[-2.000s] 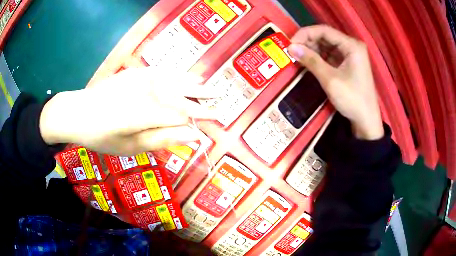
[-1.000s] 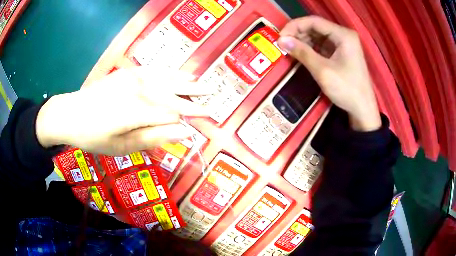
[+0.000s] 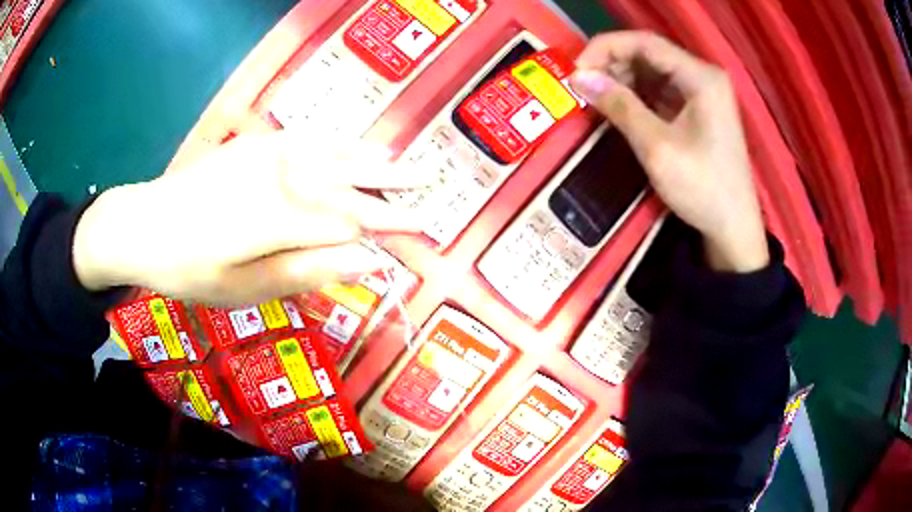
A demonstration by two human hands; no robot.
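My right hand (image 3: 680,130) pinches one end of a red-yellow screen label film (image 3: 522,108) between thumb and finger. The film lies over the dark screen of a pale keypad phone (image 3: 455,185), askew, with dark screen showing along its left edge. My left hand (image 3: 240,215), overexposed, reaches over the lower part of the phones; the label sheet (image 3: 280,378) hangs below it, its grip partly hidden. The phones sit in slots of a red phone tray (image 3: 445,272). A neighbouring phone (image 3: 560,240) has a bare dark screen. Phones in the near row carry red films.
Stacked red trays (image 3: 800,150) curve along the right side. The green bench top (image 3: 120,90) shows at the upper left. Another phone (image 3: 612,335) is partly hidden by my right sleeve. A thin printed strip (image 3: 785,445) shows at the lower right.
The film has shifted and turned slightly over the screen, so more dark screen shows at its left edge. My right hand has moved slightly with it. My left hand is nearly unchanged.
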